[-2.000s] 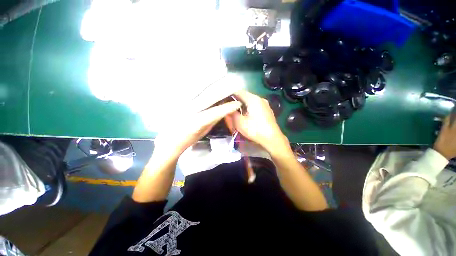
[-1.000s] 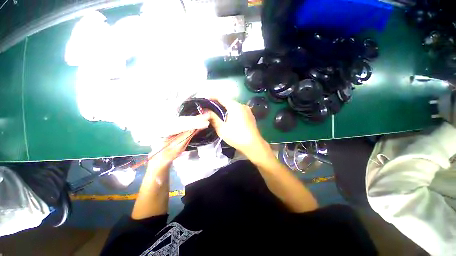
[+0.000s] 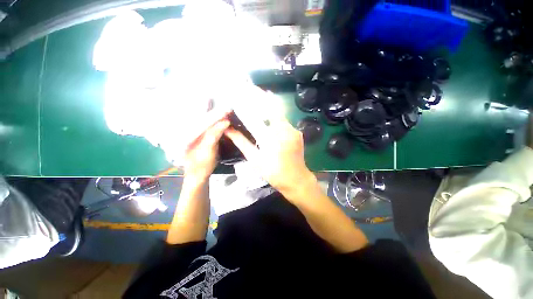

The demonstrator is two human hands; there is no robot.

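Observation:
A white housing with a black round insert [image 3: 231,153] is between my hands at the bench's front edge. Its dark inside shows; its white rim is mostly lost in glare. My left hand [image 3: 201,152] is closed on its left side, with thin reddish lead wires [image 3: 166,172] coming out beside it. My right hand [image 3: 280,152] holds the right side, fingers reaching over the opening. The fingertips of both hands are close together and partly washed out.
Overexposed white housings [image 3: 131,87] lie heaped at left. Loose black round parts [image 3: 368,114] are piled right of centre, before a blue bin [image 3: 412,26]. The overexposed screw feeder [image 3: 286,38] stands at the back. A person's pale sleeve [image 3: 488,198] is at right.
The housing's black opening showed widely a second ago and is now more covered by my hands. The reddish wires crossing my left hand now show only at its left. The view has shifted slightly.

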